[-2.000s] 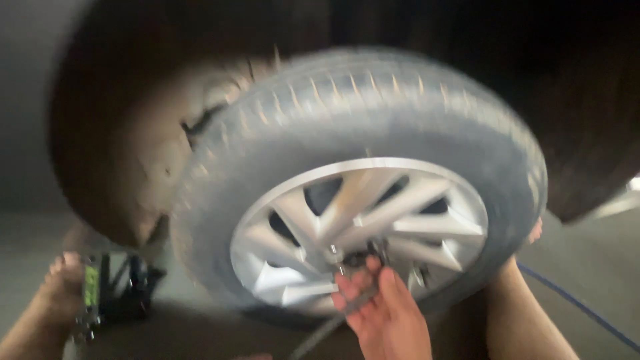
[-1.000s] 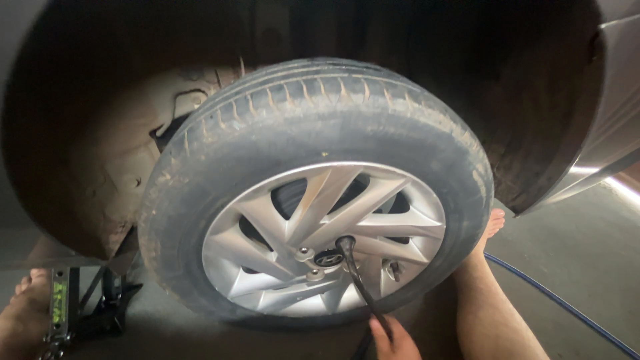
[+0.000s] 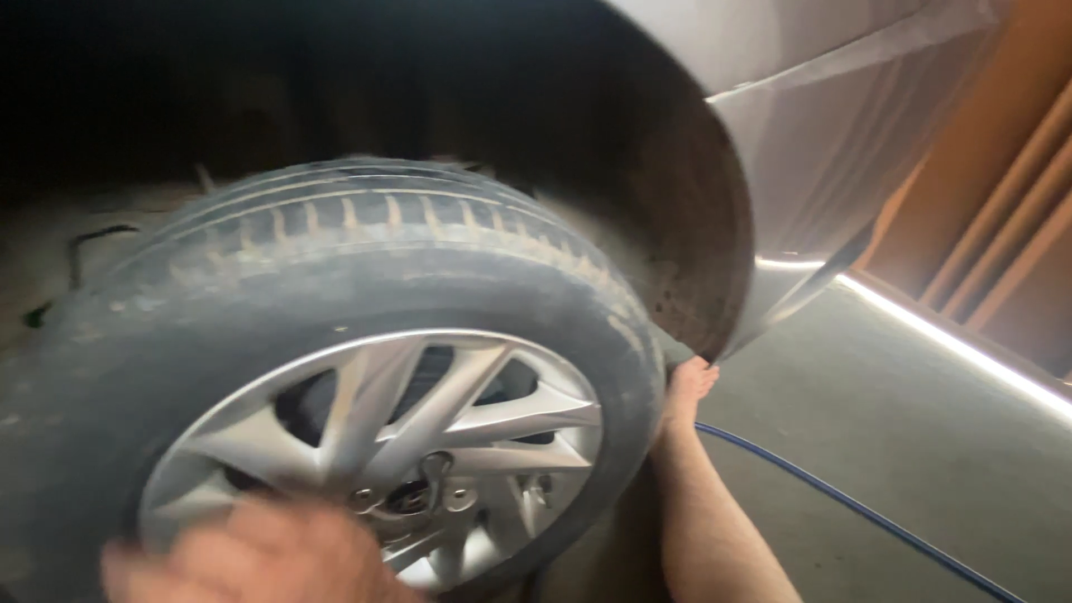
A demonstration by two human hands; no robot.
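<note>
A car wheel fills the left and middle, its black tire (image 3: 402, 285) around a silver alloy rim (image 3: 477, 419). My right hand (image 3: 268, 548) is strongly blurred in front of the rim's lower left, fingers seemingly curled; whether it holds anything cannot be told. Just right of it are the hub's center cap (image 3: 409, 499) and a lug nut (image 3: 460, 499). A dark metal piece, seemingly a lug wrench's socket end (image 3: 435, 469), stands at the top of the cap; its handle cannot be made out. My left hand is out of view.
The dark wheel arch (image 3: 729, 251) curves over the tire, with the car's body panel (image 3: 804, 151) beyond. My bare leg and foot (image 3: 693, 381) are right of the wheel. A blue hose (image 3: 821, 494) crosses the grey floor. Orange-brown ribbed panels (image 3: 988, 201) stand at the upper right.
The view has swung right. My right hand was at the lug wrench right of the hub; now it is left of the hub. The jack at lower left has left the view.
</note>
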